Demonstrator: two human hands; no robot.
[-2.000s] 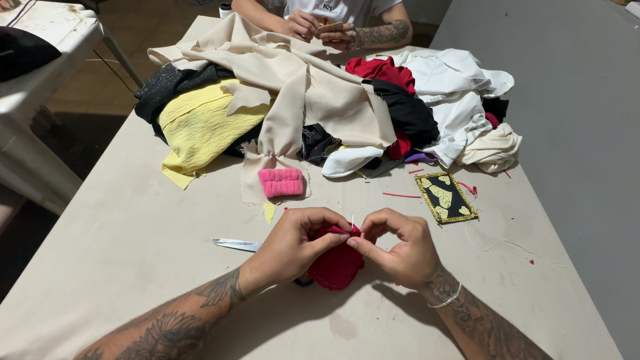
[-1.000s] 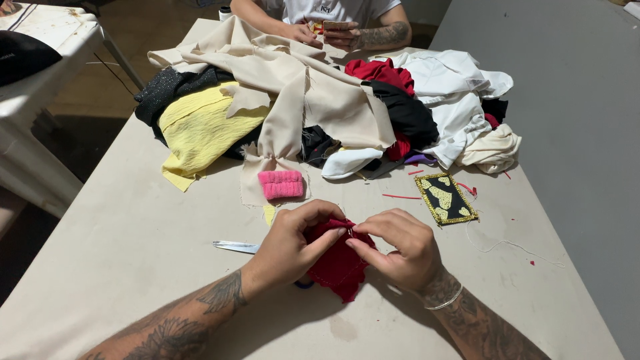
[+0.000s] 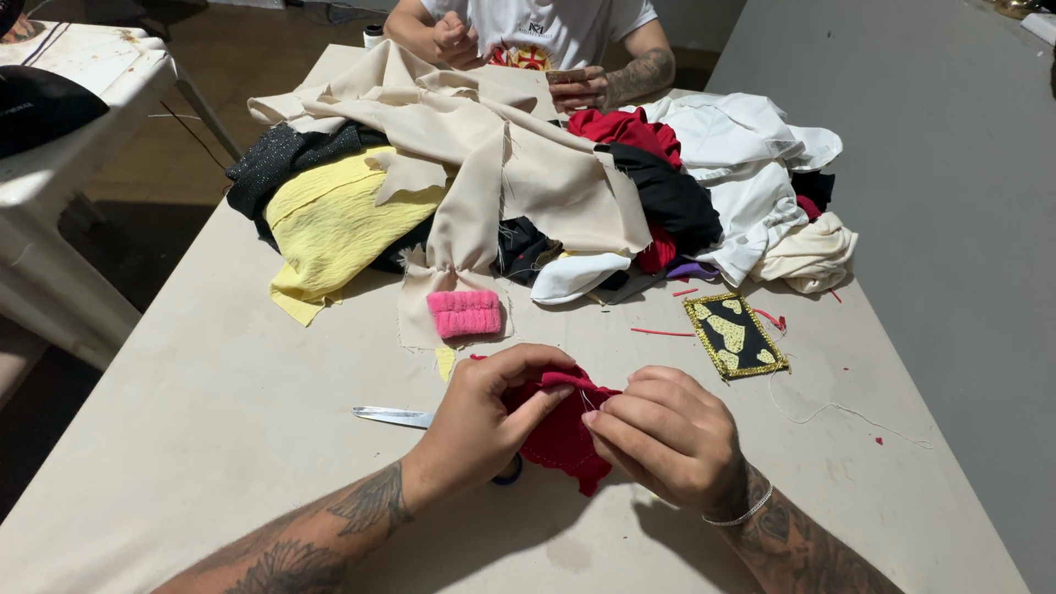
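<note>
My left hand (image 3: 495,412) pinches the folded upper edge of a piece of dark red fabric (image 3: 565,433) between thumb and fingers. At the right end of that fold, my right hand (image 3: 672,433) holds the cloth's edge, its fingertips close together. A short pale thread (image 3: 586,400) shows between my hands; whether a needle is in my fingers cannot be told. Light stitches run along the fabric's lower part. Scissors (image 3: 392,417) lie partly under my left hand, blade pointing left. Just beyond my hands are a pink terry band (image 3: 464,314) and a black patch with gold trim (image 3: 736,336).
A heap of beige fabric (image 3: 462,132), yellow cloth (image 3: 346,214), and white cloth (image 3: 734,148) spans the table's (image 3: 206,429) far side. Loose white thread (image 3: 850,410) and red scraps (image 3: 662,332) lie at right. Another person (image 3: 536,41) sits opposite, holding a small piece.
The red fabric hangs lower and more spread between my hands than two seconds ago. The other person's hands, together before, are now apart.
</note>
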